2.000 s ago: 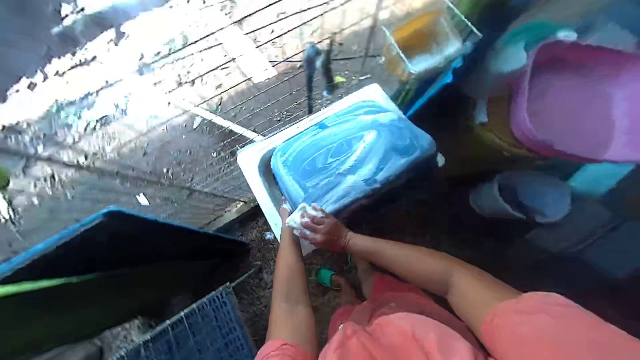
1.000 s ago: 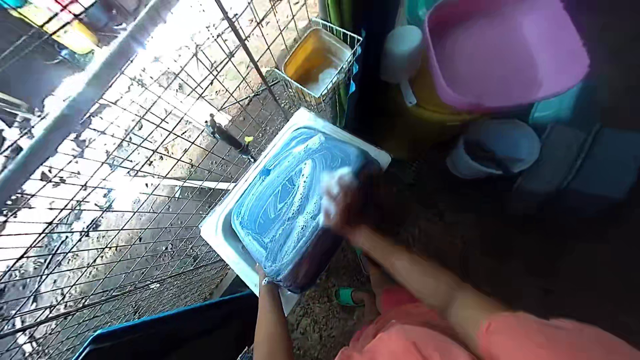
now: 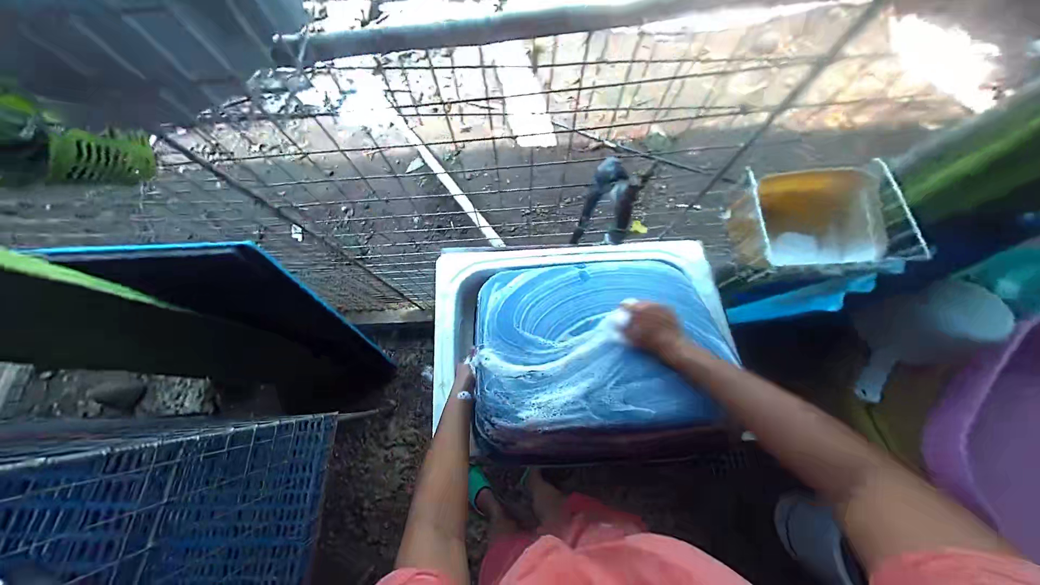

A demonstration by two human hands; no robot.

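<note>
A blue rectangular basin (image 3: 585, 357), its soapy flat face up, rests in a white sink (image 3: 451, 284). White foam lies over it in curved streaks. My right hand (image 3: 652, 327) presses on the upper right part of that face, fingers bent around something white and foamy, perhaps a sponge. At the basin's left edge is my left hand (image 3: 470, 366), mostly hidden between the basin and the sink wall, with foam at the wrist; its fingers cannot be made out. A dark faucet (image 3: 613, 191) stands behind the sink.
Wire mesh fencing (image 3: 455, 162) runs behind the sink. A wire rack holds a yellowish container (image 3: 821, 215) at right, near a white dipper (image 3: 934, 325) and a pink tub (image 3: 987, 431). A blue crate (image 3: 162, 504) and a dark blue-edged panel (image 3: 236, 284) stand at left.
My right hand has gone from the basin's left end, beside my left hand, onto its soapy face. The foam streaks have changed shape. The view has turned.
</note>
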